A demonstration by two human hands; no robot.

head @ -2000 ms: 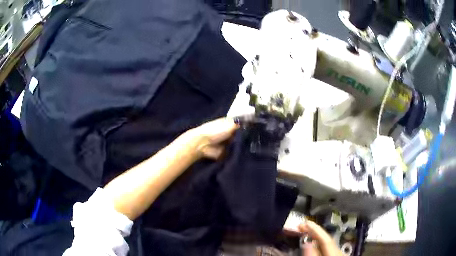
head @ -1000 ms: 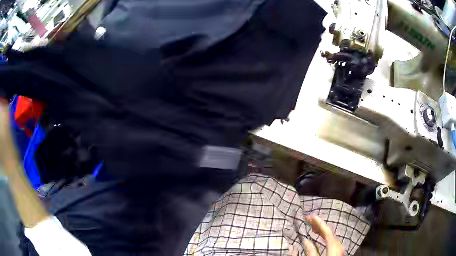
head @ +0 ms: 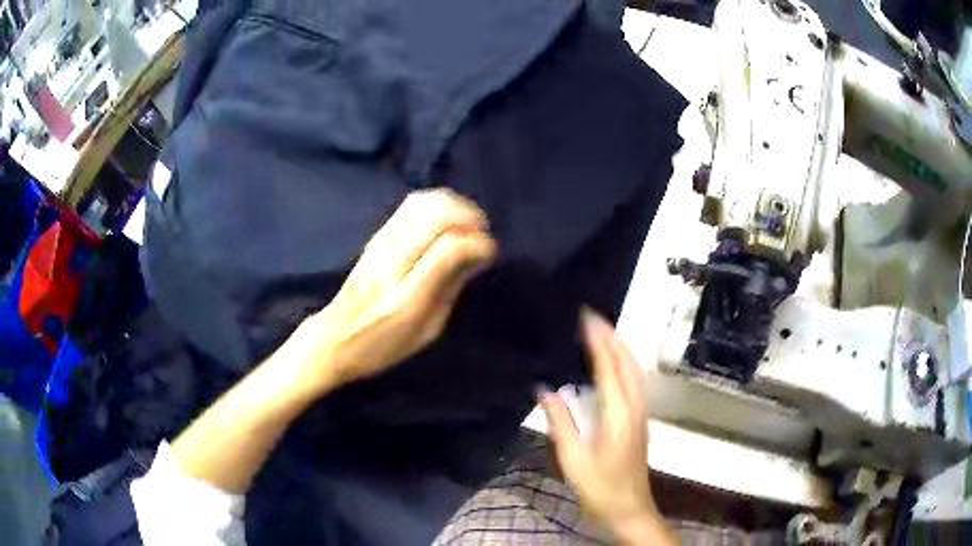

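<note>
Dark navy garments lie heaped in the centre, left of the sewing machine, and hang down towards my lap. My left hand is over the middle of the heap with its fingers curled; whether cloth is pinched in them is hidden. My right hand is blurred at the heap's lower right edge, thumb and fingers apart, holding nothing visible. A slit line shows on the upper left cloth. The black presser foot area has no cloth under it.
The cream-white sewing machine head stands at the right, with its pale bed and round dial below. A red basket and blue bin are at the left. Checked cloth covers my lap.
The dark cloth has left the needle area and lies at the left. My left hand has moved from the far left onto the heap. My right hand has risen from the lap to the cloth's edge.
</note>
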